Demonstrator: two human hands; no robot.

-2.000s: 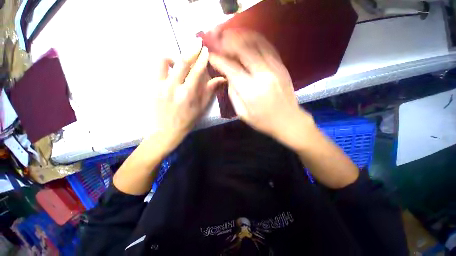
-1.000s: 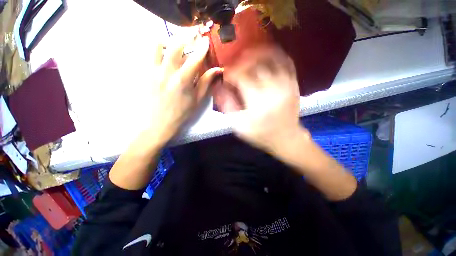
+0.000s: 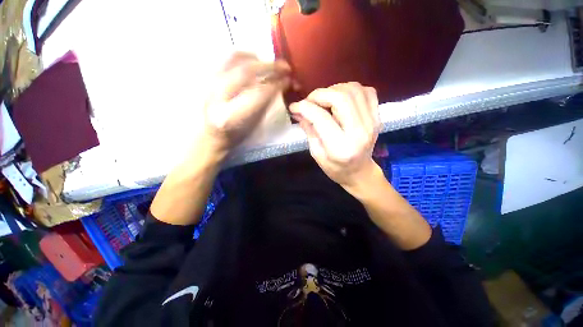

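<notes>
The maroon panel lies under and right of the needle area, red under the lamp. A narrow maroon strip runs along its left edge. My right hand pinches the strip's near end between thumb and fingertips at the panel's near left corner. My left hand is just left of it, blurred, fingers curled near the strip; whether it grips the strip cannot be told. Only a small dark part of the sewing machine shows at the top edge.
Maroon cut panels lie at the table's left end by crinkled brown paper. A dark rod lies right of the panel. Blue crates and a red box stand below the table edge. A white sheet is at the right.
My right hand has moved off the panel to its near left corner and pinches there. My left hand has curled its fingers and come nearer the strip. The machine head has mostly left the view.
</notes>
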